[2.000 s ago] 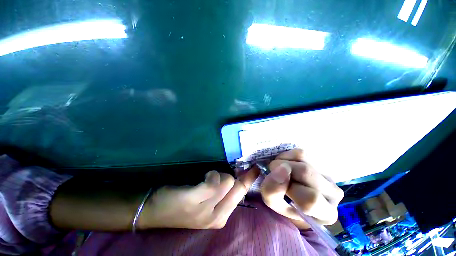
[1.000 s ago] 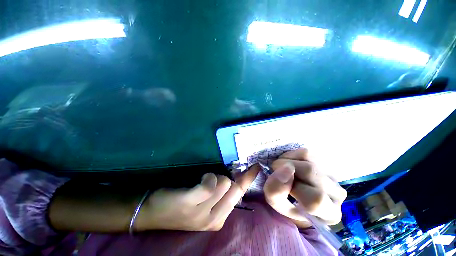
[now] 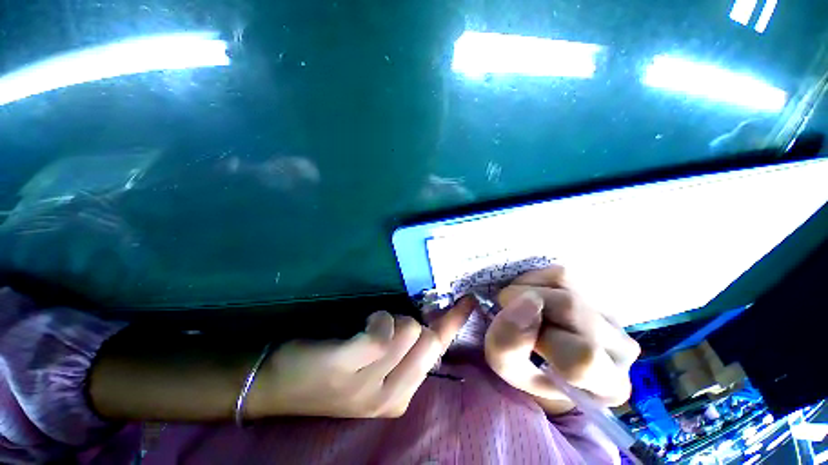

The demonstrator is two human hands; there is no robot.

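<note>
My right hand [image 3: 567,345] holds a slim pen [image 3: 578,397] with a pale, clear barrel, its tip on a white record sheet [image 3: 581,232]. Dark handwriting or fine print shows on the sheet beside the fingers; it is too small to read. The sheet lies on a clipboard [image 3: 413,259] with a blue edge. My left hand [image 3: 363,368] is loosely curled, its index fingertip at the clipboard's near left corner by the pen tip. Whether its fingers pinch anything is hidden.
The glossy green bench top [image 3: 354,154] with bright lamp reflections lies beyond the clipboard. Cardboard-brown boxes [image 3: 697,371] and a blue item [image 3: 652,400] show at the lower right, beside a large dark shape [image 3: 781,336].
My right hand with the pen has moved slightly to the right along the written lines. The clipboard has shifted slightly in view. My left hand stays nearly where it was.
</note>
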